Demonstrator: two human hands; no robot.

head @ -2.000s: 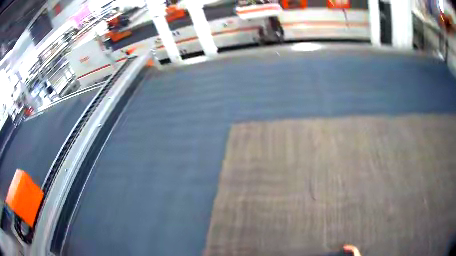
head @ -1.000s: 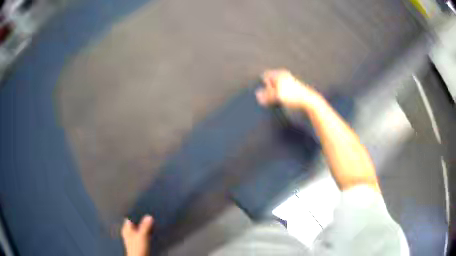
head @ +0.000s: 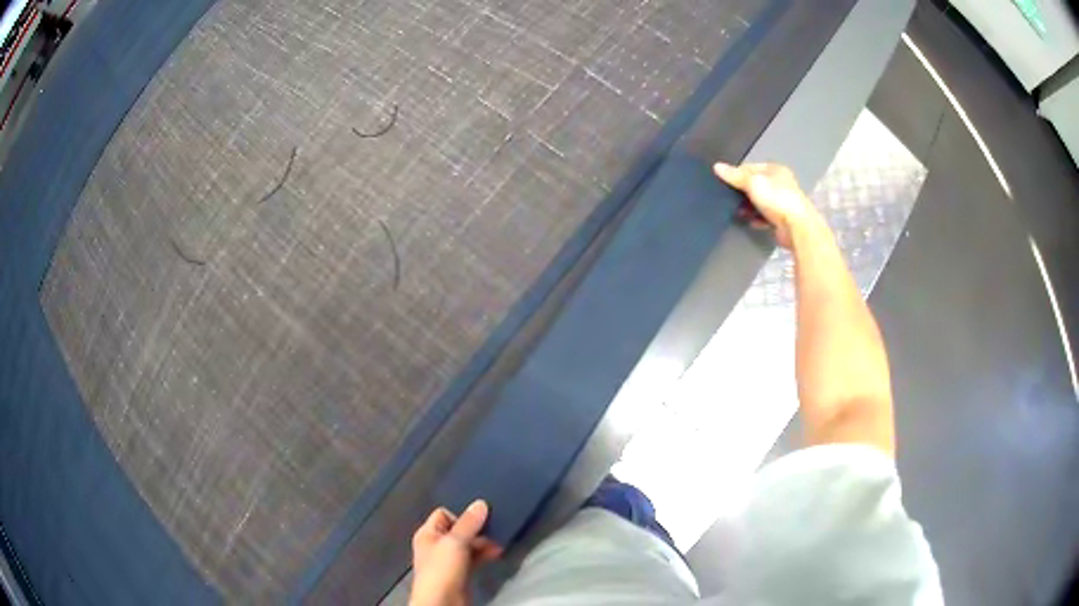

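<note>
A long narrow dark navy stack of cut pieces (head: 592,343) lies slantwise along the near edge of the cutting bed (head: 284,284), partly over the light-grey edge rail (head: 816,101). My left hand (head: 450,545) grips its lower left end, thumb on top. My right hand (head: 763,195) grips its upper right end, thumb on top and fingers underneath. The fingers under the stack are mostly hidden. A thin blue offcut strip (head: 473,367) runs along the bed beside the stack.
Several dark curved thread scraps (head: 392,255) lie on the bare bed. Blue fabric sheet (head: 71,414) covers the bed's left side. Beyond the rail are a shiny metal plate (head: 870,201) and the grey floor (head: 982,355) with a pale line. A pale cabinet stands top right.
The stack now lies flat and aligned along the bed's near edge, held at both ends. Both hands have moved to the right. The view has tilted down from the wide bed seen earliest.
</note>
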